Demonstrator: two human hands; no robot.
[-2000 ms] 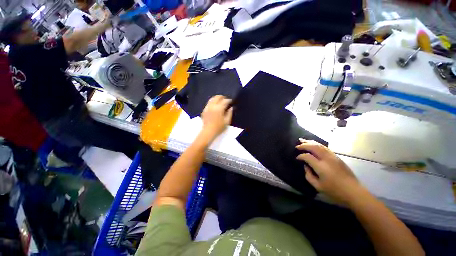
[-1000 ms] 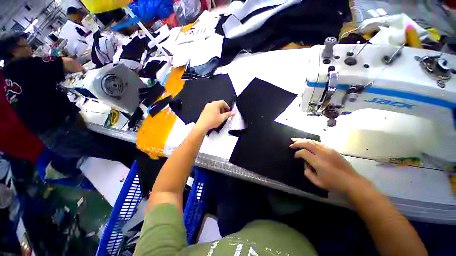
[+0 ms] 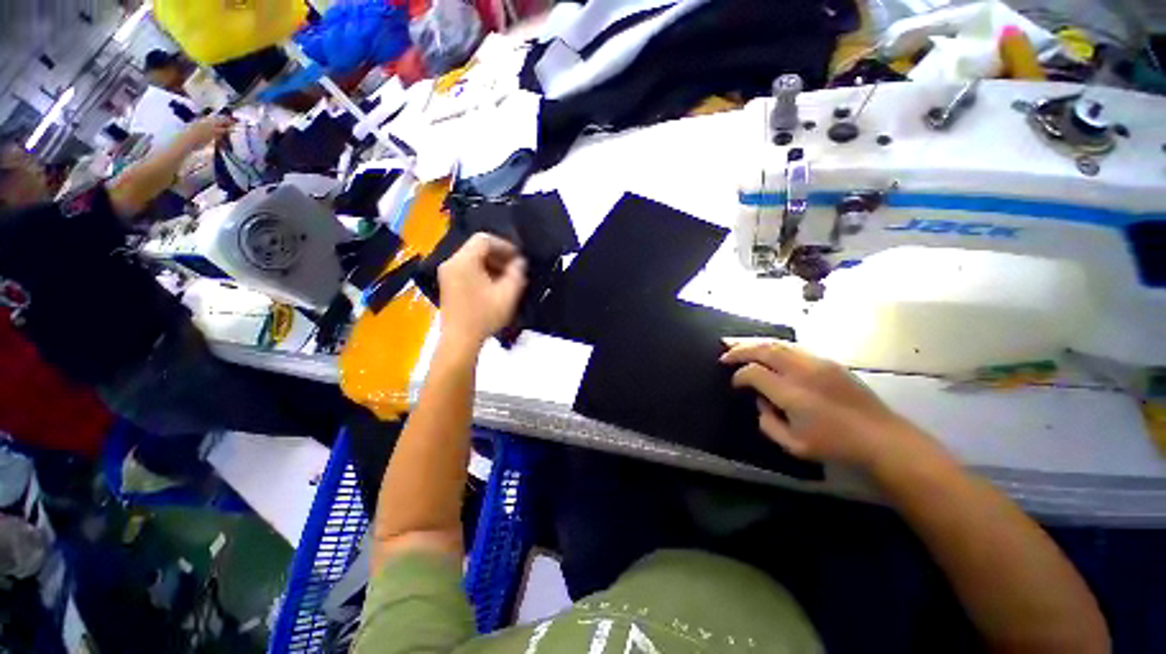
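Black cut panels lie on the white table in front of me. One panel (image 3: 646, 249) lies at the middle, overlapping a larger panel (image 3: 652, 371) that reaches the table's front edge. My right hand (image 3: 786, 396) rests on the larger panel with fingers slightly spread. My left hand (image 3: 483, 288) is closed on a small black piece (image 3: 512, 319), partly hidden by the fingers, over the left pile (image 3: 544, 224). The lockstitch sewing machine (image 3: 946, 205) stands to the right of the panels; no cloth shows under its needle.
Orange-yellow plastic sheet (image 3: 384, 351) covers the table's left part. A blue crate (image 3: 326, 524) stands below left. Thread snips (image 3: 1017, 371) lie by the machine bed. A black and white cloth bundle (image 3: 691, 51) lies behind. Another person (image 3: 96, 294) and a machine (image 3: 271, 243) are at left.
My left hand has moved left and lifted black cloth at the left pile, which now looks bunched. My right hand stays on the larger panel. The camera view has shifted a little.
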